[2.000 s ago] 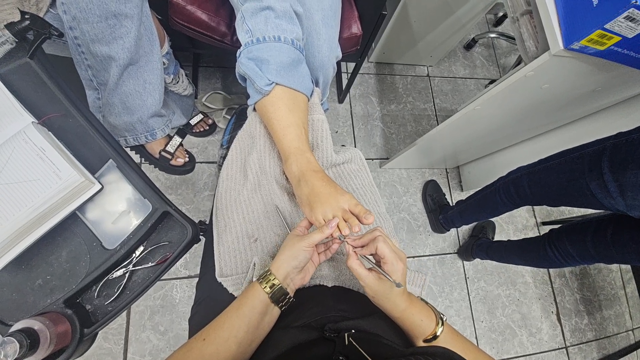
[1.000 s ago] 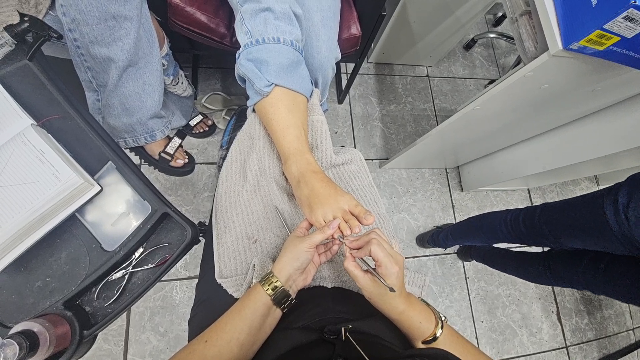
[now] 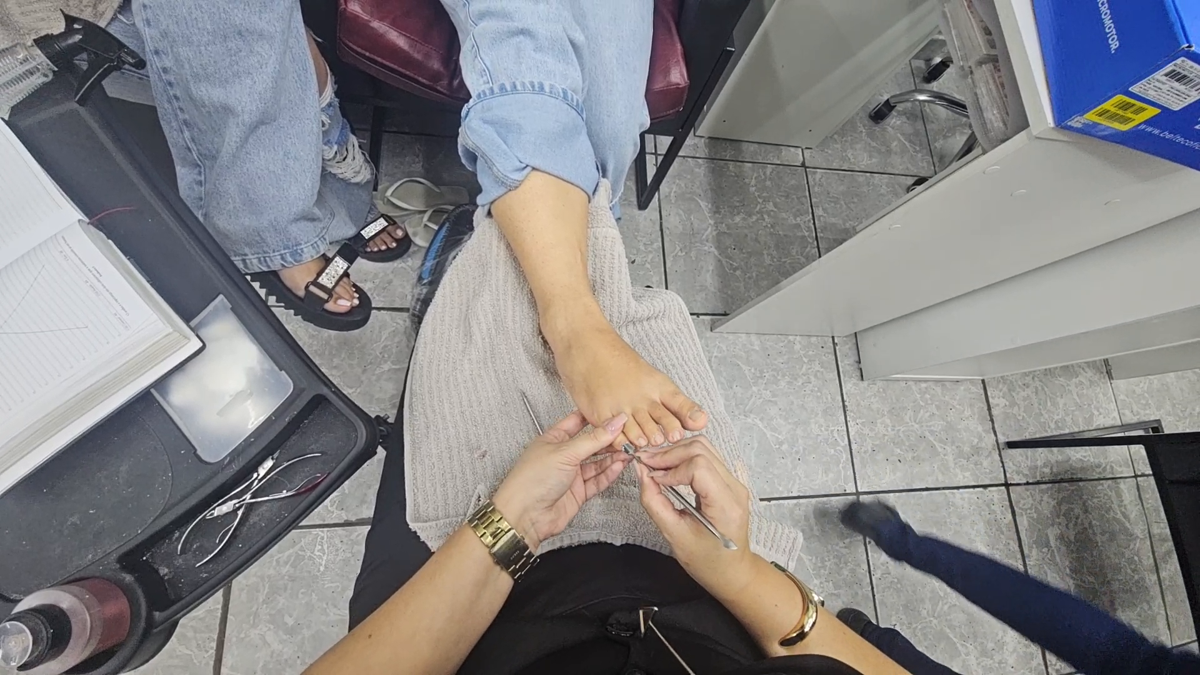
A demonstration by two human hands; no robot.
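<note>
A person's bare foot (image 3: 623, 380) rests on a beige ribbed towel (image 3: 478, 375) spread over my lap. My left hand (image 3: 562, 469), with a gold watch at the wrist, lies at the small-toe side, its thumb by the toes. Another thin metal tool (image 3: 532, 412) sticks out behind its fingers; how it is held is partly hidden. My right hand (image 3: 698, 492) grips a metal nail-care tool (image 3: 698, 516) like a pen, its working end close to the smaller toes. Whether that tip touches a nail cannot be told.
To the left, a black tray cart (image 3: 309, 375) holds an open book (image 3: 84, 319), a translucent plastic piece (image 3: 225, 380), metal nippers (image 3: 234, 502) and a bottle (image 3: 70, 623). Another person's sandaled foot (image 3: 323, 291) is beyond. A white desk (image 3: 937, 244) bears a blue box (image 3: 1116, 75). A walking person's leg (image 3: 1012, 591) is at right.
The person in dark trousers on the right has moved, their legs now lower in the view. My hands and the foot stay in nearly the same place.
</note>
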